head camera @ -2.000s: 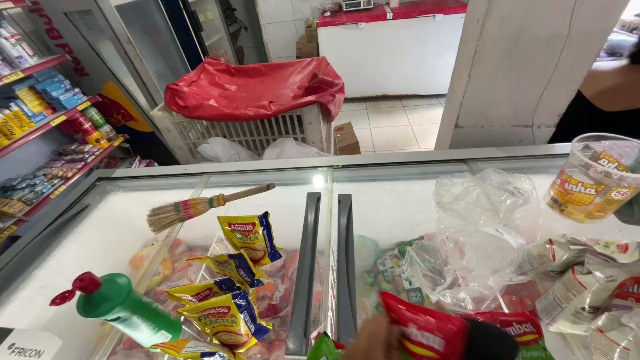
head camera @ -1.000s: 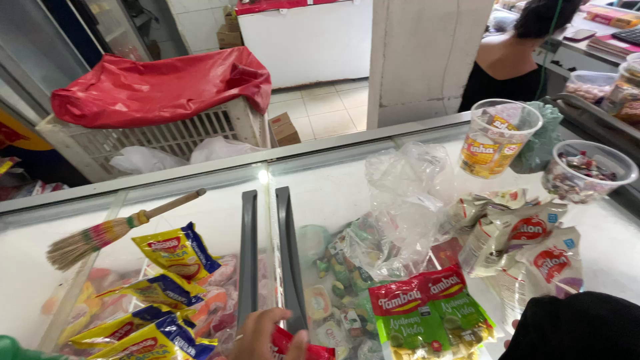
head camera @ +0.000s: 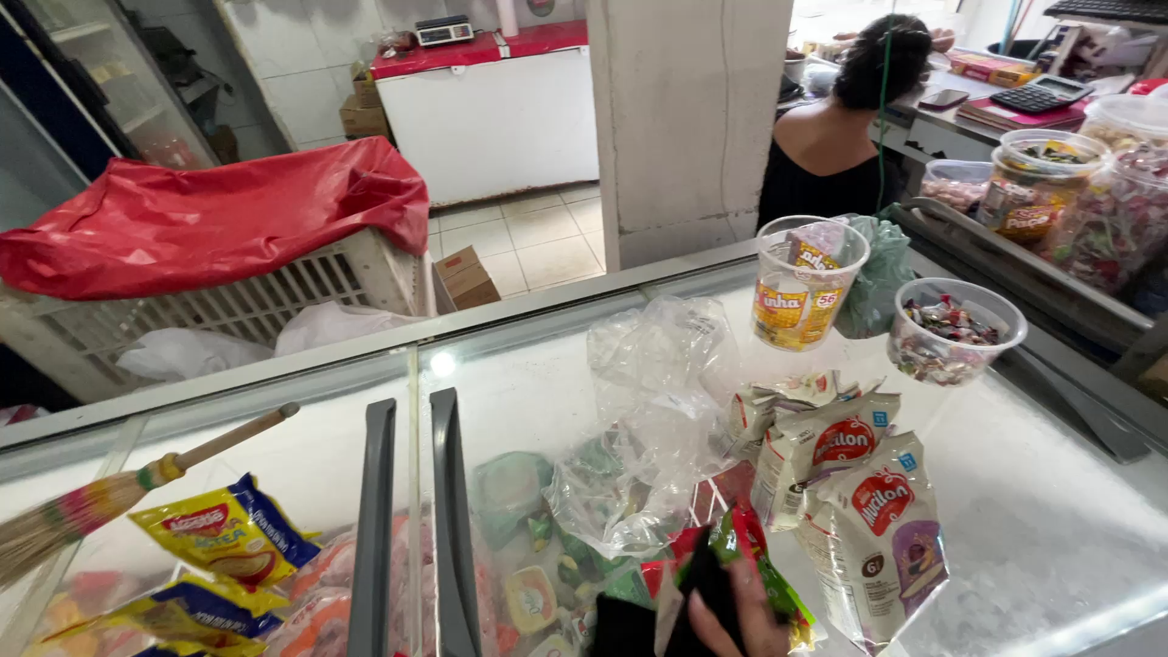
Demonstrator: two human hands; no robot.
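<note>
Low in the centre-right, a hand, apparently my right hand (head camera: 744,616), has its fingers around red-and-green food pouches (head camera: 771,584), seen partly edge-on and blurred. Black fabric (head camera: 625,628) lies beside and across the fingers; my left hand cannot be made out separately. Just right of the pouches stand several Mucilon packets (head camera: 881,538). Clear plastic bags (head camera: 639,456) lie crumpled behind and left of the hand. Yellow-and-blue Nestlé packets (head camera: 228,534) stand at the lower left.
Beneath lies a glass-topped freezer with dark handles (head camera: 374,529). A small straw broom (head camera: 91,506) rests at left. Clear tubs of wrapped goods (head camera: 808,283) and sweets (head camera: 954,333) stand at back right. Beyond are a red-covered crate (head camera: 228,210) and a seated person (head camera: 821,146).
The red-and-green pouches faced the camera a second ago; now they are turned and gripped. The bare hand near the freezer handles no longer shows there. The view has swung right since the first frame.
</note>
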